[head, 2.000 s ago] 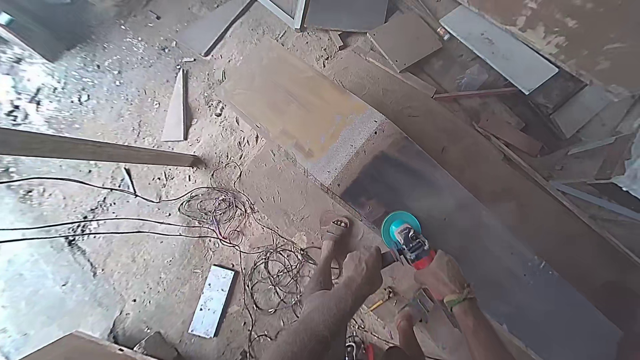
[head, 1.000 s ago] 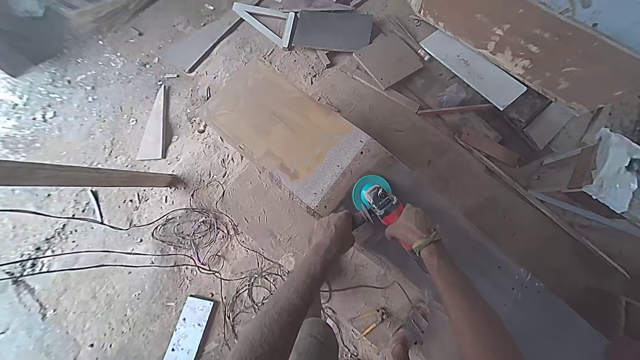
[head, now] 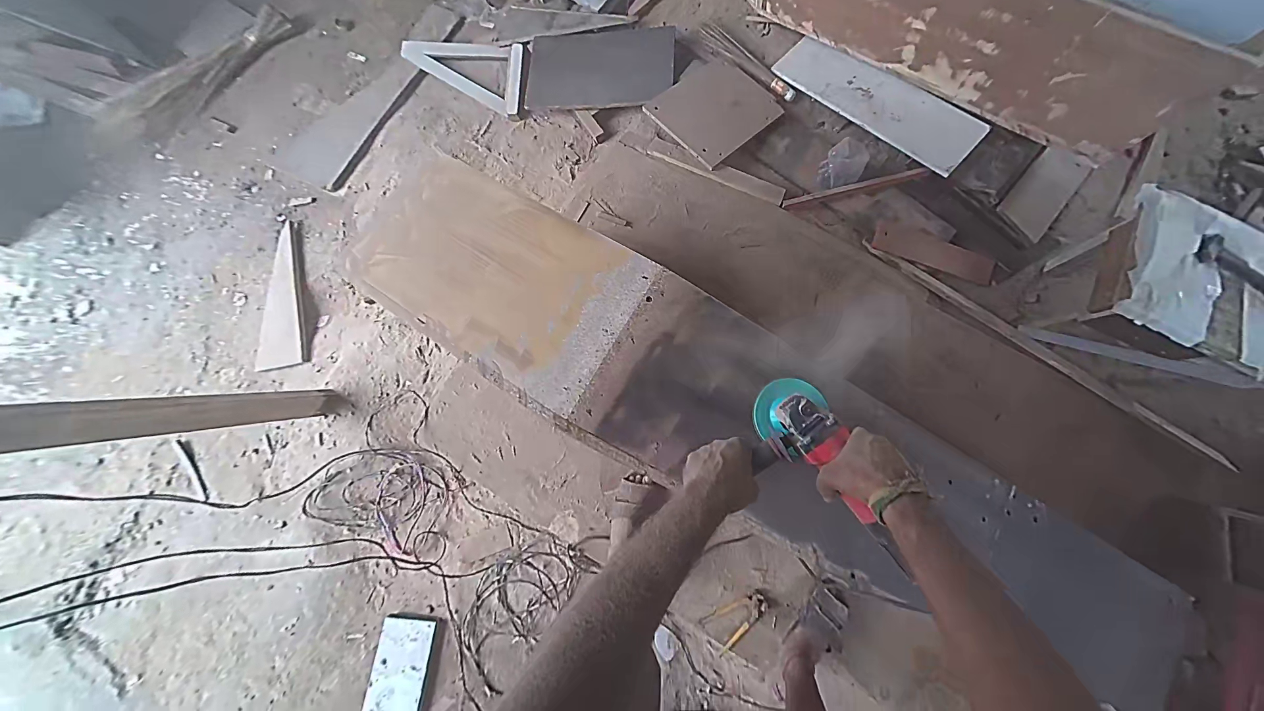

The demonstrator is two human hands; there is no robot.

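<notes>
An angle grinder with a red body and a teal disc is over the grey part of a long board, whose far-left end is yellowish. My right hand is closed around the red body. With my left hand I grip the dark side handle. Pale dust hangs in the air just beyond the disc. Whether the disc touches the surface cannot be told. Yellow-handled pliers lie on the ground below my hands, near my foot.
Tangled cables lie on the dusty ground at left, close to a wooden beam. Several offcut panels and a white triangular frame lie beyond the board. A white-topped block is at the lower left.
Both hands, still on the grinder, have moved along the grey surface relative to the board's yellowish end. Dust has appeared beyond the disc. The view has shifted.
</notes>
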